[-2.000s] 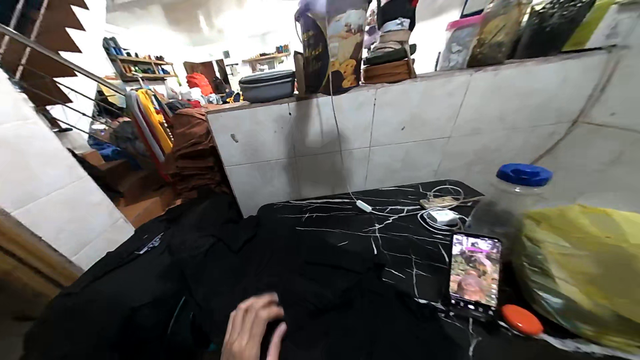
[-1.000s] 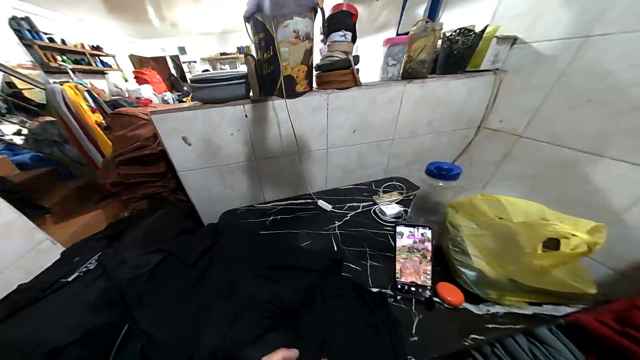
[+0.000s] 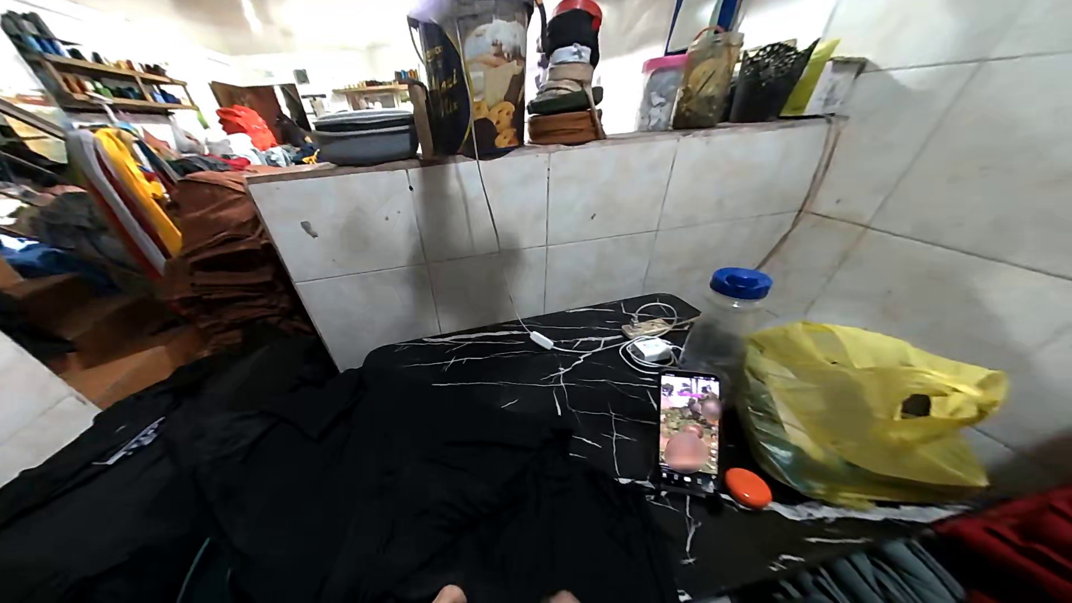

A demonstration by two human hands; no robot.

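A black garment [image 3: 494, 502] lies spread over the black marble-patterned tabletop [image 3: 502, 368], with more dark cloth at the left. At the bottom edge only two fingertips show, one at the left [image 3: 450, 595] and one at the right [image 3: 561, 596], both at the black cloth. They may be from my left hand and my right hand, but the rest is cut off by the frame, so any grip is hidden. Right of the garment a phone [image 3: 689, 431] with a lit screen leans upright, beside a round orange object [image 3: 748, 488].
A yellow plastic bag [image 3: 863, 410] and a clear jar with a blue lid [image 3: 741, 283] stand at the right. A white charger [image 3: 651, 349] with a cable lies behind the phone. Tins and containers line the tiled ledge [image 3: 611, 146]. Folded brown cloth [image 3: 243, 285] is piled at the left.
A hand that lay on the black cloth two seconds ago has moved down, almost out of view. A second fingertip now shows. The view has turned to the right.
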